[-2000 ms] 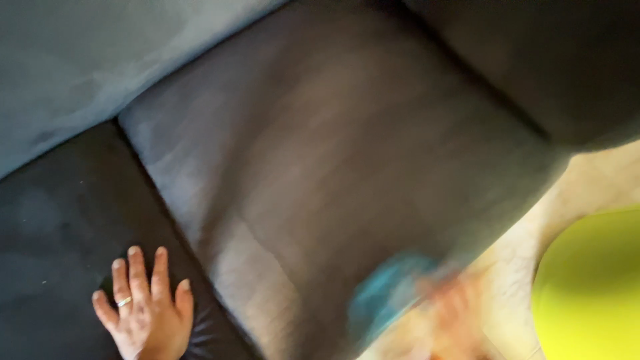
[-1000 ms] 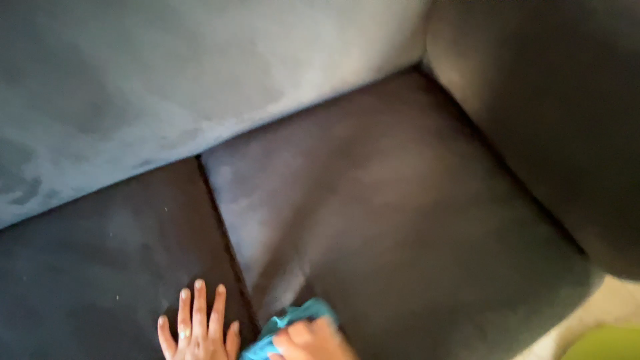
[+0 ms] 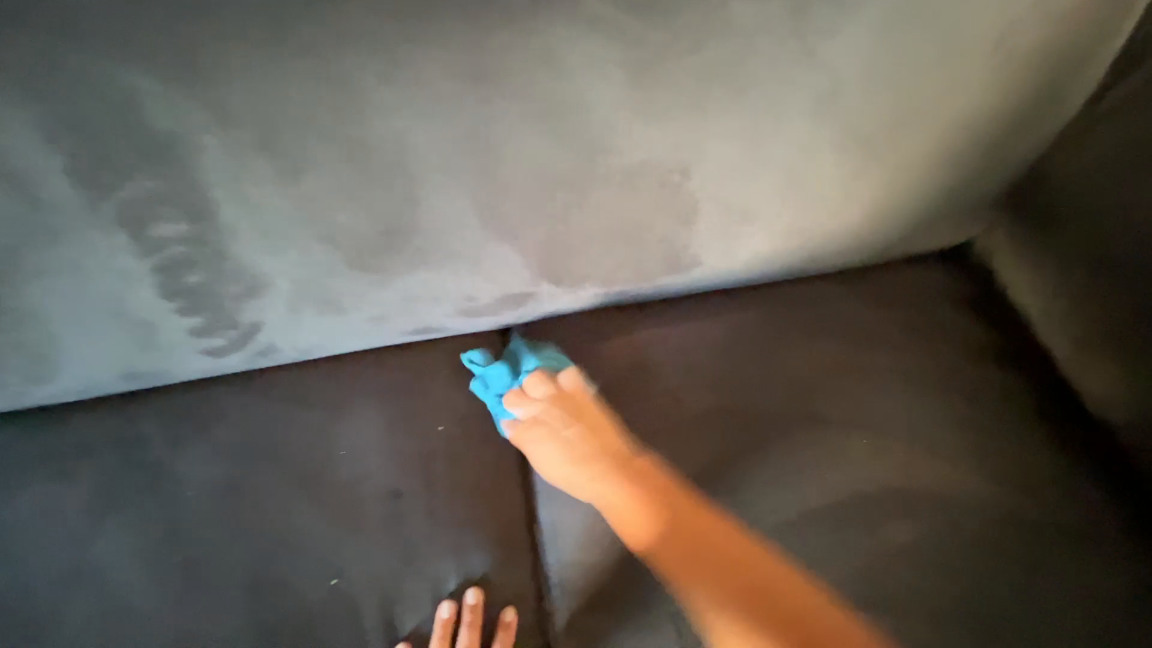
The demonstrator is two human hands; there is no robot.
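Note:
My right hand (image 3: pixel 571 432) is closed on a crumpled blue cloth (image 3: pixel 495 382), which touches the dark sofa seat at the back end of the seam between two seat cushions, close to the backrest. My left hand (image 3: pixel 472 621) rests on the left seat cushion (image 3: pixel 270 504) at the bottom edge, left of the seam; only its spread fingers show, with nothing seen in them. The right seat cushion (image 3: pixel 810 432) lies beneath my right forearm.
Along the top runs the grey sofa backrest (image 3: pixel 432 162), with darker, smudged patches on its fabric. A dark armrest (image 3: pixel 1080 225) rises at the right. Small pale specks (image 3: pixel 334 582) dot the left cushion.
My right hand has moved with the blue cloth from the front part of the seat back along the seam to the backrest. The view has shifted toward the backrest.

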